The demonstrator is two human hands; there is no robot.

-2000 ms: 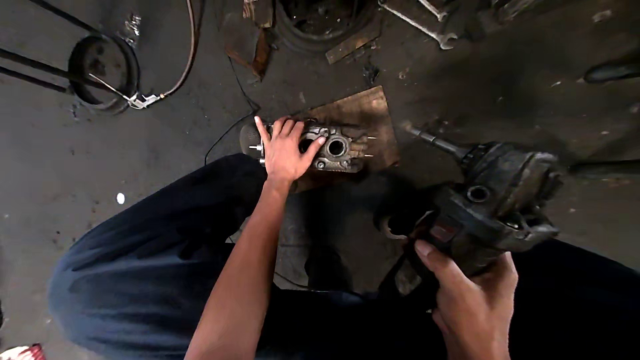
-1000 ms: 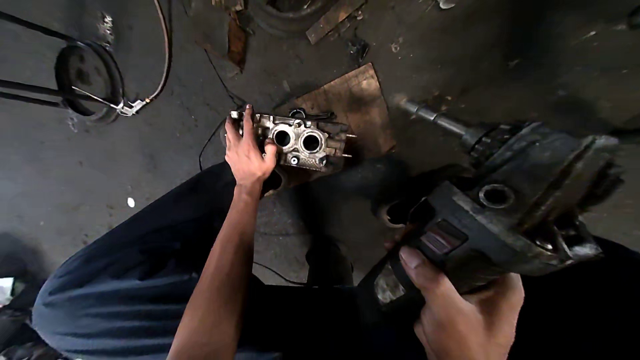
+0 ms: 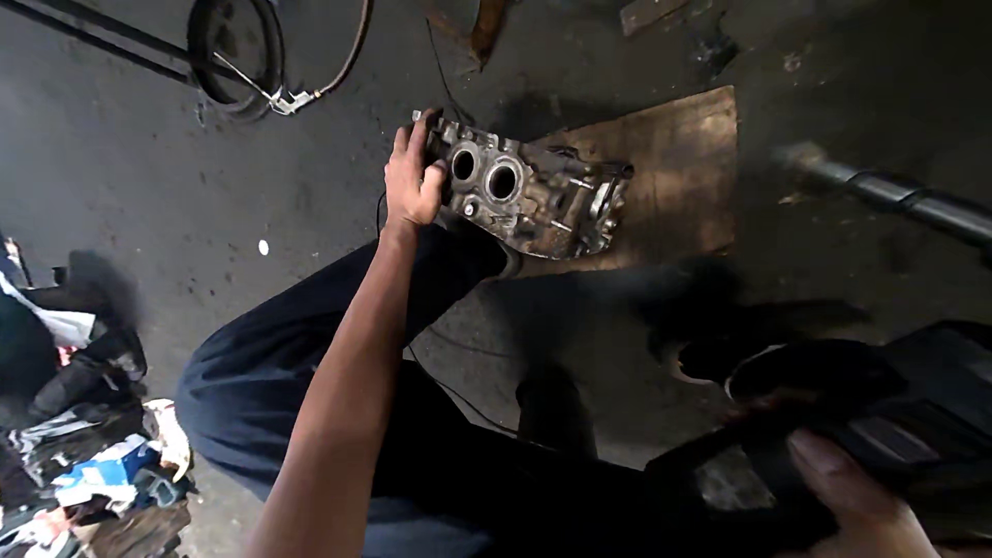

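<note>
My left hand [image 3: 416, 177] grips the left end of a greasy metal engine part [image 3: 535, 186], a casting with two round bores, several studs and ports. The casting is tilted over a brown board [image 3: 690, 170] on the floor. At the lower right, my right hand [image 3: 856, 496] holds a dark, worn power tool [image 3: 899, 418] by its body, thumb on top. A long round shaft [image 3: 907, 194] with a blurred tip lies to the right of the board in view; the tool's far side is cut off by the frame edge.
An air blow gun [image 3: 291, 101] on a hose lies beside a black ring [image 3: 194, 54] at the upper left. Rags and litter [image 3: 101, 473] are heaped at the lower left. A rusty metal piece [image 3: 488, 31] lies at the top. A thin cable runs near my legs.
My left hand has lifted and tilted the engine part, which lay flatter on the board before. The power tool in my right hand has moved to the right, partly out of view.
</note>
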